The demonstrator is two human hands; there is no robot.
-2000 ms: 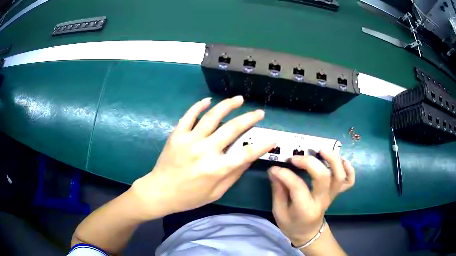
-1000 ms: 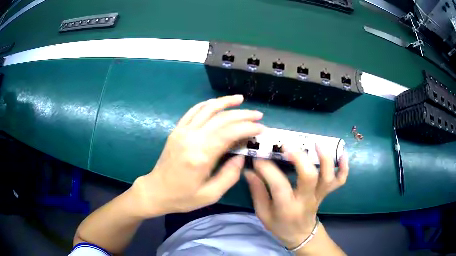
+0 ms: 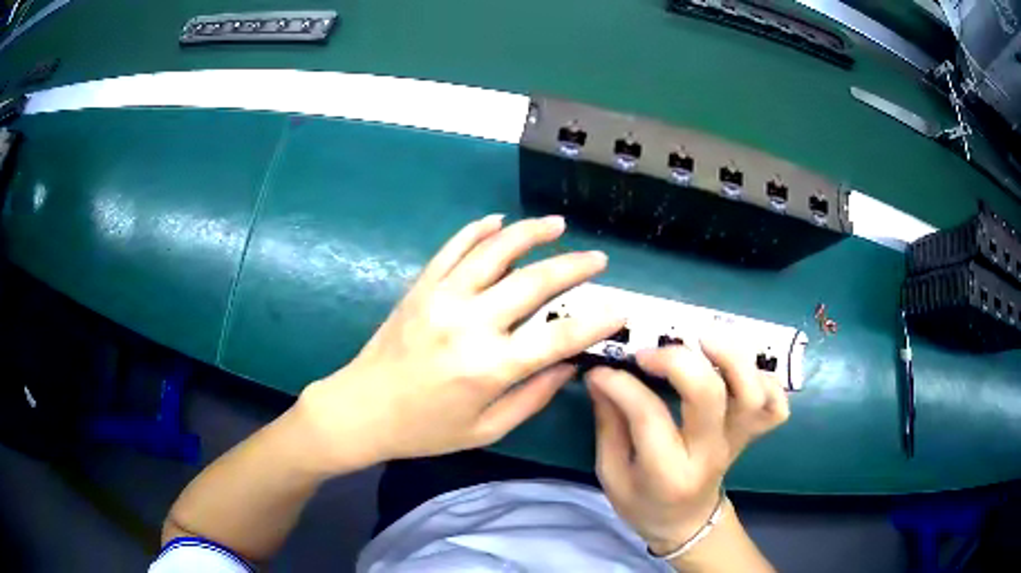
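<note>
A six-opening strip housing (image 3: 733,325), glaring silver-white, lies on the green worktop in front of me, its dark square openings facing up. My left hand (image 3: 448,347) lies over its left end, with a fingertip at one opening. My right hand (image 3: 689,420) has its fingers bent over the housing's front edge and middle, thumb and index finger close together. Whether a small part is between the fingertips cannot be seen. A tall dark stack of housings (image 3: 672,207) stands just beyond, six openings along its top.
Two short dark housing stacks (image 3: 961,289) stand at right, with a pen-like tool (image 3: 908,386) in front. Copper bits (image 3: 825,320) lie right of the housing. Beyond the white strip (image 3: 280,92), a dotted bar (image 3: 259,28) and a dark strip (image 3: 767,28) lie on the belt.
The view has shifted, so the worktop items sit further right and lower. The bar on the belt has moved right. My left index finger is back over an opening; my right fingers have shifted along the housing.
</note>
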